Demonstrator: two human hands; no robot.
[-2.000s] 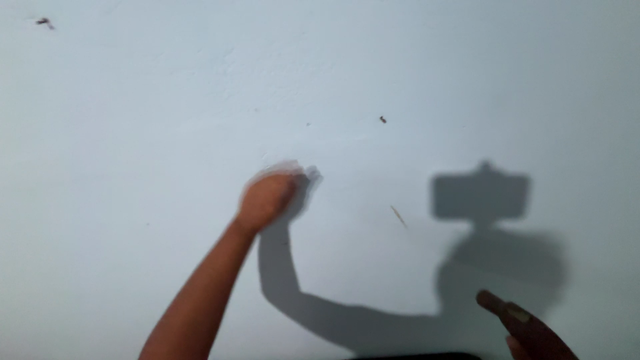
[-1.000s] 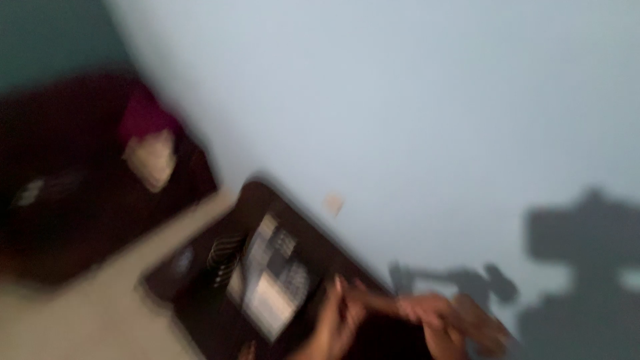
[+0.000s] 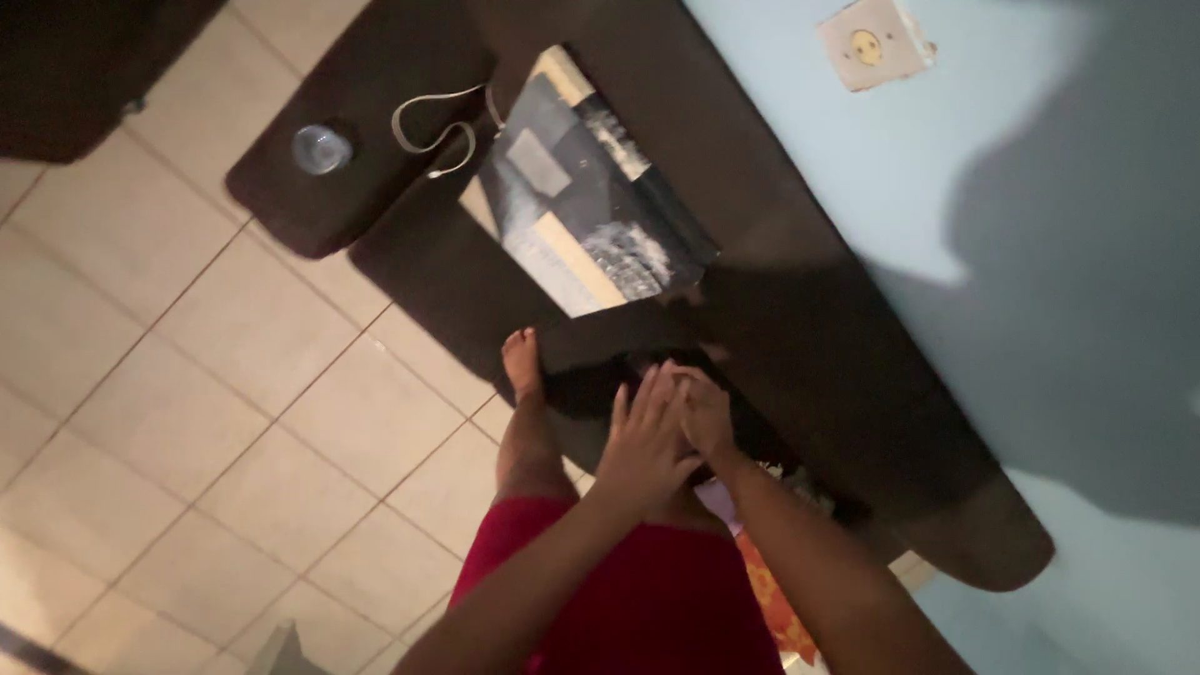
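Observation:
My left hand (image 3: 642, 450) and my right hand (image 3: 705, 412) touch each other low in the middle of the head view, above the dark sofa seat. The left hand's fingers are stretched out; the right hand lies against them with its fingers bent. I see no object in either hand, though the space between the palms is hidden. Beyond them, a large flat box or book (image 3: 586, 187) with a dark, worn cover lies on the dark brown sofa (image 3: 797, 347). A pale cable (image 3: 436, 145) curls beside it.
On the sofa's armrest stands a clear glass or cup (image 3: 322, 150). A wall socket (image 3: 872, 45) sits on the pale blue wall (image 3: 900, 169) at the right. Tiled floor (image 3: 234, 375) spans the left. Orange patterned cloth (image 3: 773, 600) shows beside my red shorts (image 3: 656, 600).
The view has swung from the blue wall down to the sofa and floor. My hands, apart two seconds ago, are together now.

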